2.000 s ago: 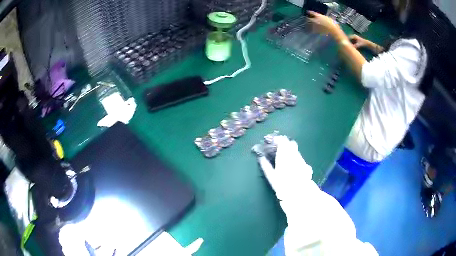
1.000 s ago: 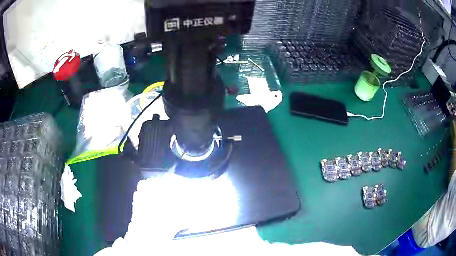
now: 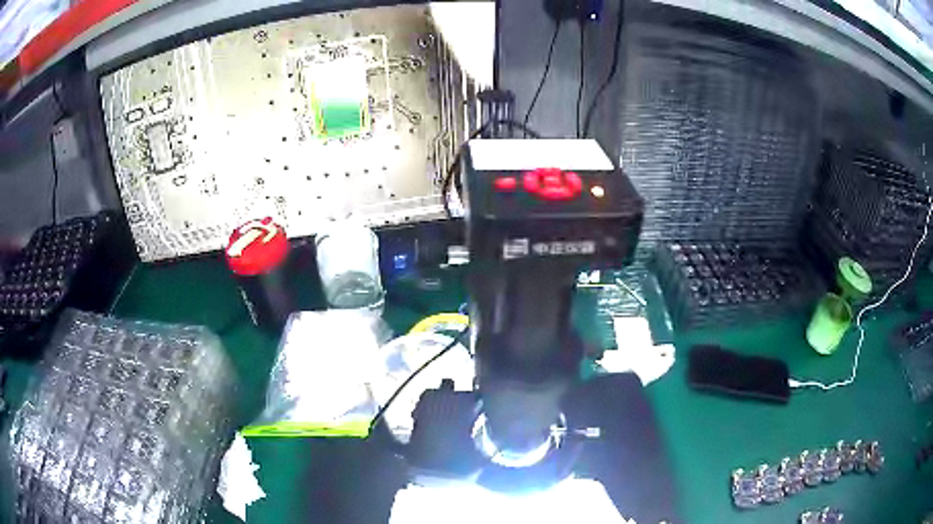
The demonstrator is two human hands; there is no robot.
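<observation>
The digital microscope (image 3: 542,256) stands in the middle, its ring light (image 3: 517,445) glowing over the black base (image 3: 624,430). The monitor (image 3: 276,133) behind it shows a magnified beige board with a green and blue rectangle. My hands (image 3: 512,501) show only as one washed-out white patch under the ring light, cut off by the bottom edge. I cannot tell left from right there, or what they hold. Small circuit boards (image 3: 806,473) lie in a slanting row on the green mat at the right. More boards (image 3: 822,516) are cut off below them.
Clear blister trays (image 3: 123,409) are stacked at left, with more trays (image 3: 716,154) at the back right. A red-topped bottle (image 3: 258,268), clear jar (image 3: 349,268), zip bag (image 3: 325,374), white wipes (image 3: 636,353), black slab with cable (image 3: 739,373) and green cup (image 3: 830,323) surround the microscope.
The view has swung from the right side of the bench to the microscope, then up to the monitor. The hand at the small boards two seconds ago is no longer there.
</observation>
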